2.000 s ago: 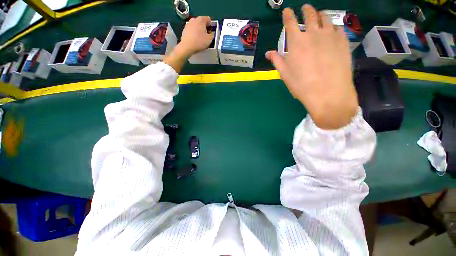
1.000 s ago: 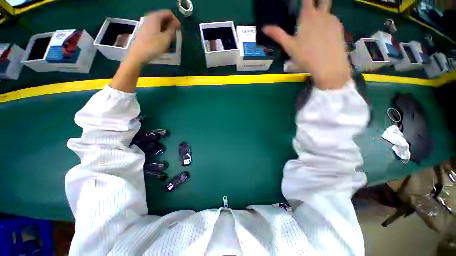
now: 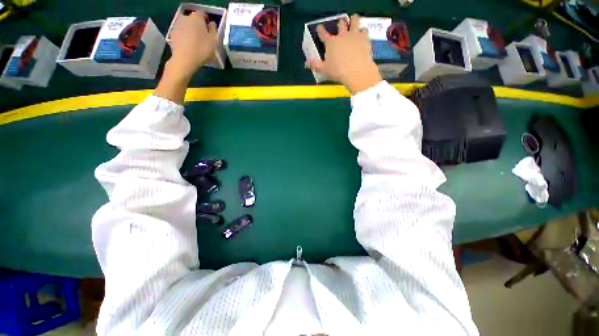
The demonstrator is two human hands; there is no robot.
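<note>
My left hand [image 3: 194, 41] reaches into an open white box base [image 3: 220, 58] at the upper left; its fingertips are hidden inside. My right hand [image 3: 348, 52] lies over another open box base [image 3: 311, 34], fingers spread on the dark piece in its opening. A lid with a red-black watch picture [image 3: 253, 33] stands beside the left box, and another lid [image 3: 391, 42] beside the right one. Several bundled charging cables [image 3: 238, 226] lie on the green bench beside my left sleeve. A stack of black inserts [image 3: 460, 118] stands at the right.
More open boxes with lids stand beyond the yellow strip [image 3: 276, 93] on both sides, one [image 3: 441, 55] right of my right hand. A dark heap [image 3: 555, 161], a pale ring and a crumpled white cloth [image 3: 531, 179] lie far right. A blue crate [image 3: 39, 298] is at lower left.
My right hand has come down and left onto a box; the dark piece near it earlier now lies in that box's opening. My left hand is at a box at upper left. The insert stack shows again.
</note>
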